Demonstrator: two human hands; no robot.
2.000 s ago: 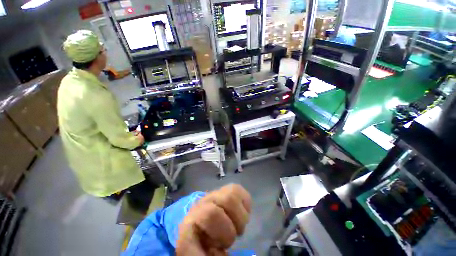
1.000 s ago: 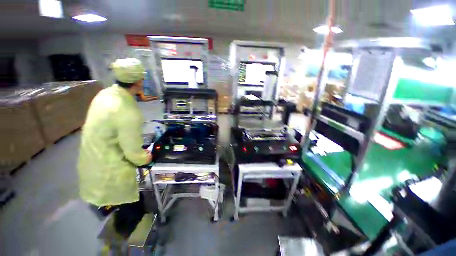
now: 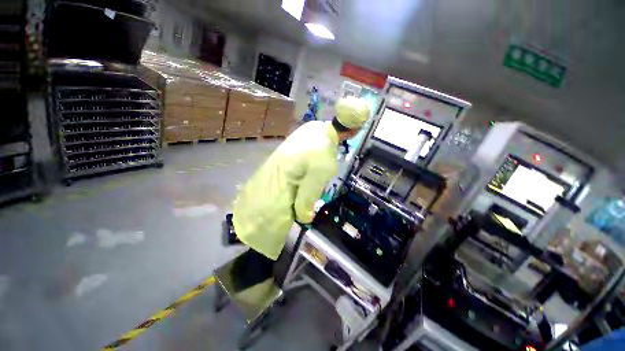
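Observation:
Neither of my hands shows; a bit of blue cloth is at the bottom right corner. Nearest in front is a black test fixture (image 3: 480, 317) at the lower right, tilted in the picture, with red and green buttons along its front. A second black test fixture (image 3: 363, 236) stands left of it on a white stand (image 3: 342, 277). A test cabinet with a bright monitor (image 3: 410, 131) stands behind each one; the right cabinet's monitor (image 3: 528, 184) is also lit.
A person in a yellow-green smock and cap (image 3: 291, 182) stands at the left fixture. A stool (image 3: 250, 286) is behind them. Yellow-black floor tape (image 3: 164, 314) runs at lower left. A rack trolley (image 3: 109, 127) and stacked cartons (image 3: 199, 106) stand farther back.
The view has swung left and tilted. My raised bare hand, seen two seconds ago, has left the picture. The green bench has gone out of view; the rack trolley has come in.

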